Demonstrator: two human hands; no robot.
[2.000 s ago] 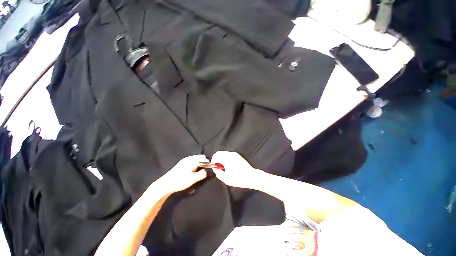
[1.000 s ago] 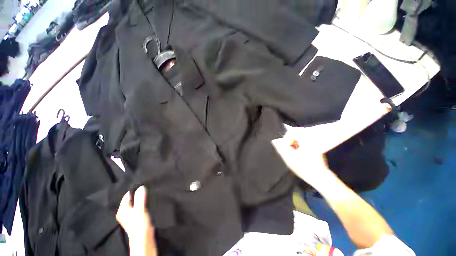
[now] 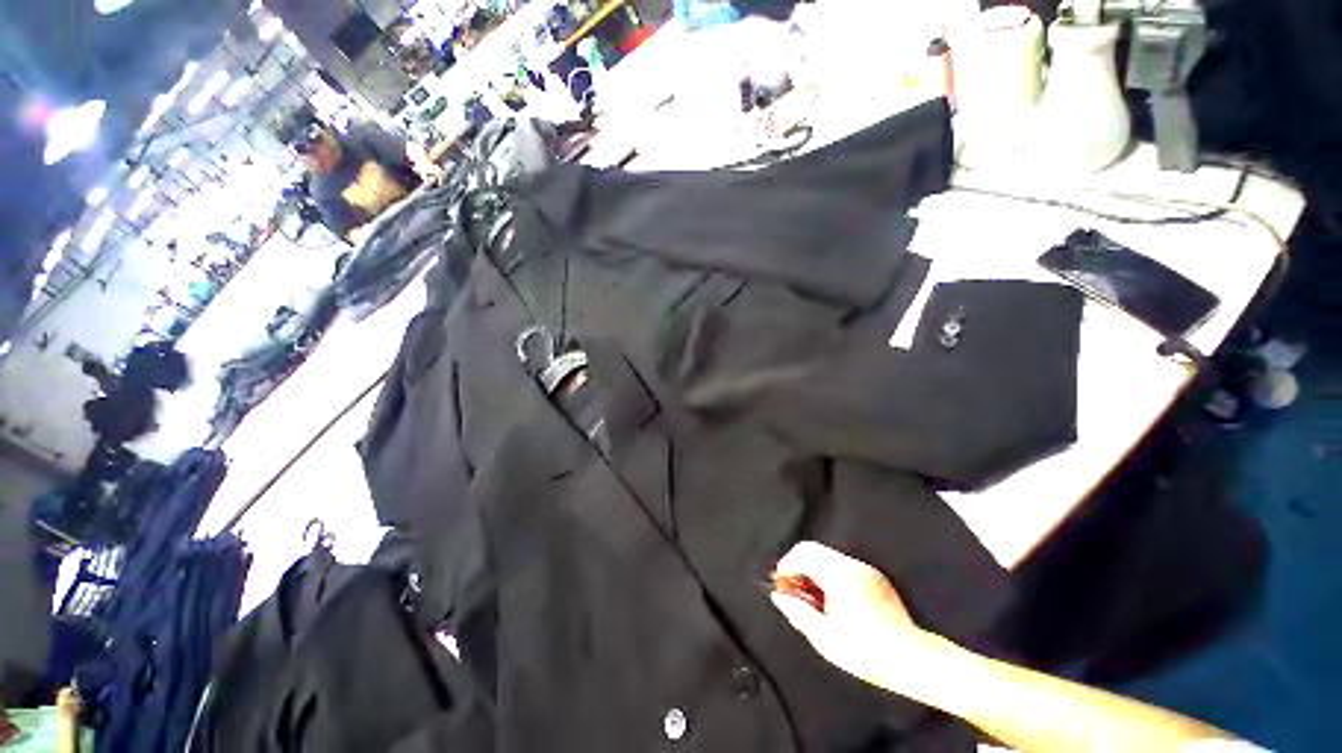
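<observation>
A black suit jacket (image 3: 604,544) lies spread on the white table, its collar toward the far side. A black hanger hook (image 3: 539,350) shows at its neck opening. A front button (image 3: 674,722) shines near the bottom edge of the view, and small buttons sit on the cuff (image 3: 1016,353) at the right. My right hand (image 3: 846,611) is over the lower right front of the jacket, closed around small red-orange thread snips (image 3: 799,589). My left hand is out of the picture.
A smartphone (image 3: 1130,283) lies at the right table edge (image 3: 1096,478). Pale bottle-shaped bodies (image 3: 1086,96) with a cord stand behind it. Another black jacket (image 3: 331,647) on a hanger lies left. Dark garment piles (image 3: 162,574) and a person (image 3: 353,177) are beyond.
The view has tilted up toward the far room. My left hand has gone out of the picture. My right hand has moved from beside the pocket area to over the jacket's lower front, still holding the snips.
</observation>
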